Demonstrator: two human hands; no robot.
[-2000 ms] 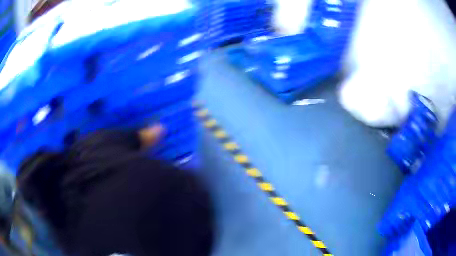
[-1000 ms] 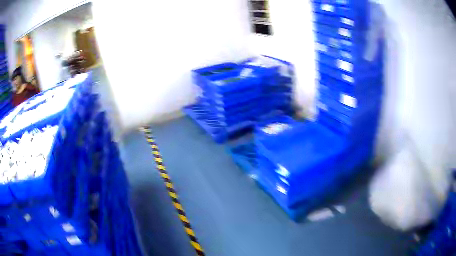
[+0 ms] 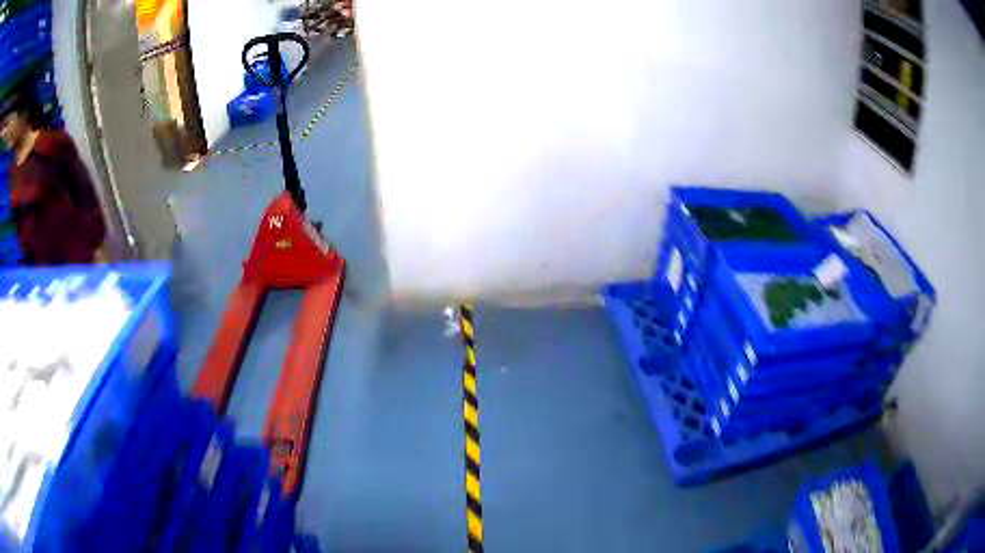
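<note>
Neither of my hands is in the picture. A red pallet jack with two forks and a black loop handle stands on the blue-grey floor, left of centre. At the lower left, close to me, is a stack of blue crates. Its top crate holds white material, too blurred to name. At the right, stacked blue crates stand on a blue pallet. Two of their open tops show dark green contents.
Yellow-black tape runs along the floor to a white wall. A person in dark red is at the far left. A blue crate with small pale contents is at the lower right. A passage opens behind the pallet jack.
The view has swung left and the crates at right have shifted rightward in it. The pallet jack has come into view. The tall crate stack and white bag have left the picture.
</note>
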